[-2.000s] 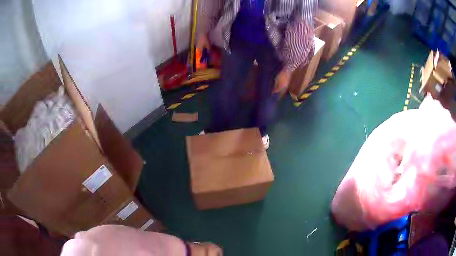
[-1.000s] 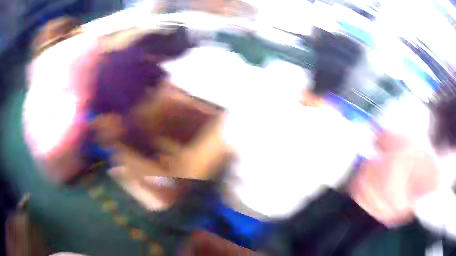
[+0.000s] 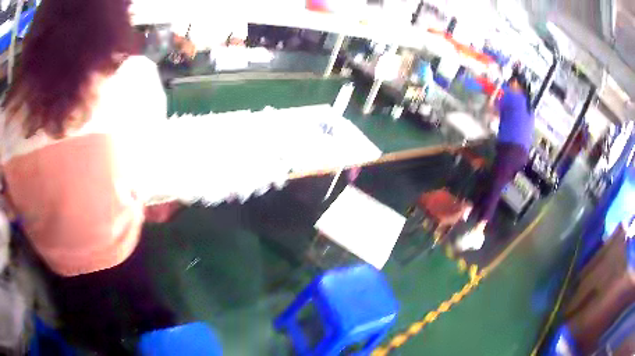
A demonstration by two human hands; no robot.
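Neither of my hands is in the picture. Nearest in front of me, a blue plastic stool (image 3: 355, 306) stands on the green floor at the lower middle. A second blue stool top (image 3: 182, 341) is cut off by the bottom edge. A white square-topped stool (image 3: 362, 226) stands behind the first one. A long bench carries a large bright white heap or sheet (image 3: 230, 149), too overexposed to tell which.
A person in a light and pink top stands at the left by the bench. Another person in purple (image 3: 514, 125) stands farther right, near a reddish-brown stool (image 3: 442, 207). Yellow floor lines (image 3: 425, 320) run along the aisle. Cartons (image 3: 606, 278) are at the right edge.
The view has swung away from the cartons and pink bag, through a blurred turn, to the bench and stools. The forearm and hand seen at the bottom two seconds ago are out of view.
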